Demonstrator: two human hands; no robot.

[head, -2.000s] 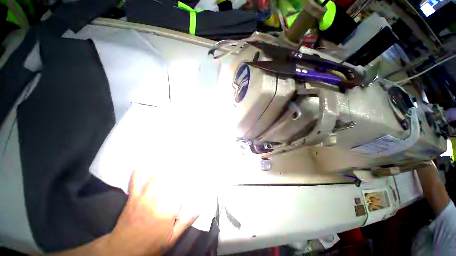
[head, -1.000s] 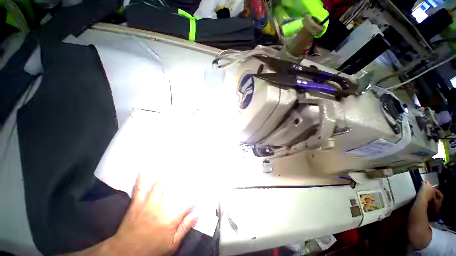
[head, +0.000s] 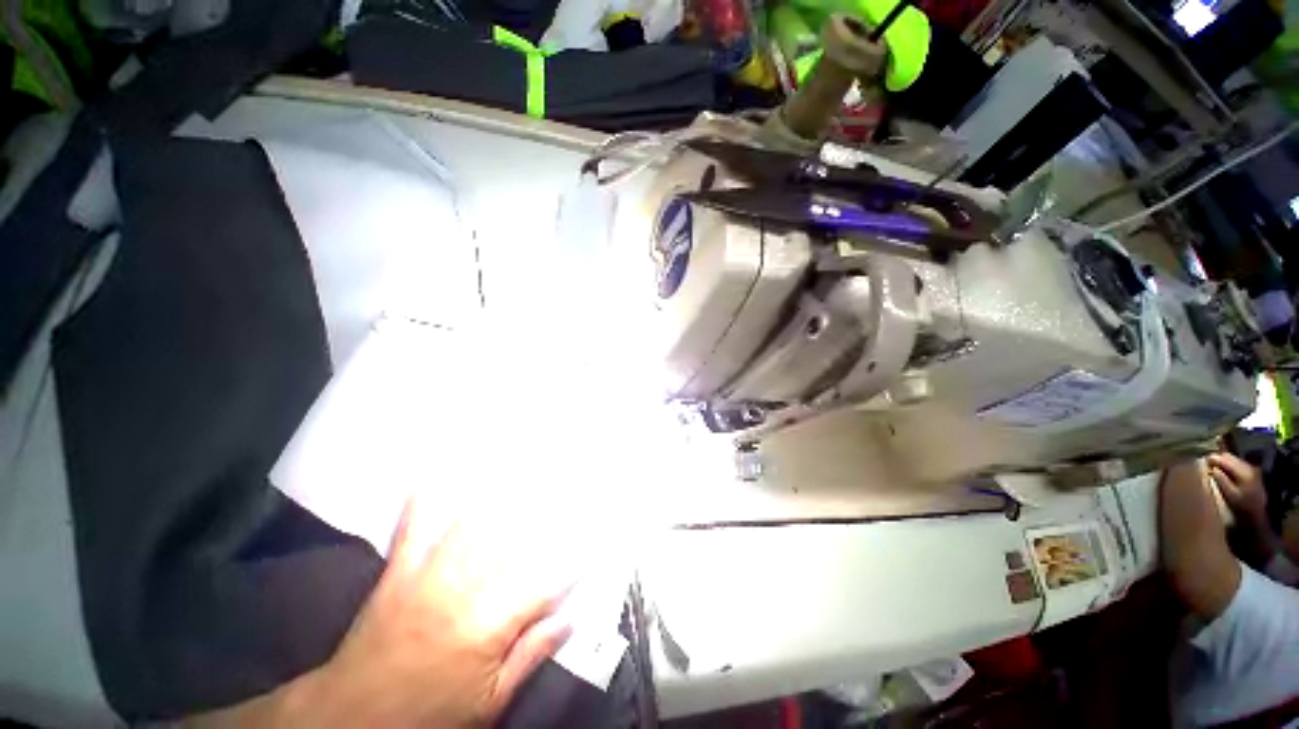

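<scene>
My left hand lies palm down on a white lining piece, at bottom centre-left, with its fingers apart. The fingertips fade into the lamp glare. A dark garment panel lies flat to its left and runs under the white piece and near the wrist. The cream sewing machine head stands to the right of the hand. The needle area is mostly lost in glare. My right hand is not in view.
Dark snips with a purple patch rest on the machine head. A tied dark bundle lies behind the table. A small parts tray is set in the table at right. Another person's arm shows at far right.
My left hand stays in almost the same place on the cloth. The view has shifted slightly. The other person's arm and hands at far right have moved.
</scene>
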